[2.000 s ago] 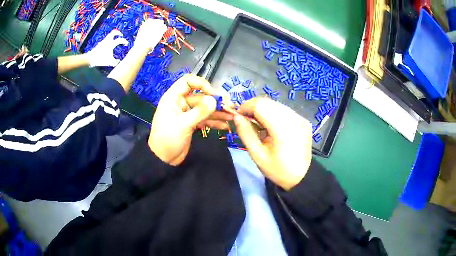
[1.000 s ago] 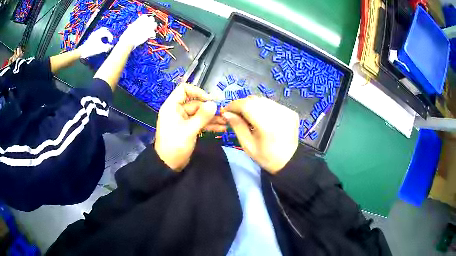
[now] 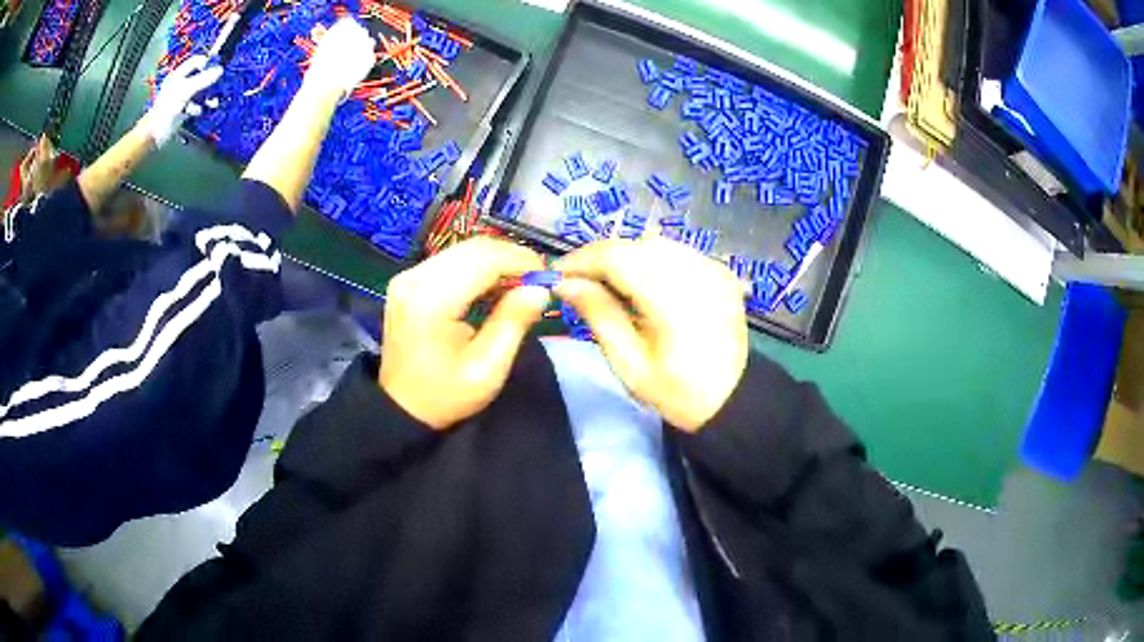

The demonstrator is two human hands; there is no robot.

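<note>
My left hand (image 3: 454, 329) and my right hand (image 3: 665, 324), both bare, meet fingertip to fingertip at the near edge of the bench. A small blue piece (image 3: 542, 278) is pinched between both hands' fingertips, with a bit of red at its left side by my left fingers. The fingers hide most of it. Behind my hands, the black tray (image 3: 862, 251) holds many loose blue pieces (image 3: 765, 138), some in a cluster at its near left part. A pile of red pins (image 3: 454, 220) lies in the gap between the two trays.
A co-worker's gloved hands (image 3: 341, 57) are over the mixed parts tray (image 3: 499, 78) of blue pieces and red pins at the left. Dark stacked trays and a blue bin (image 3: 1069, 103) stand at the right, beside white paper (image 3: 972, 232). A blue stool (image 3: 1066, 383) is at the far right.
My fingertips have closed together around the blue piece, and the red pin pile now shows beside my left hand. The trays sit higher in view. The co-worker's hands have moved apart.
</note>
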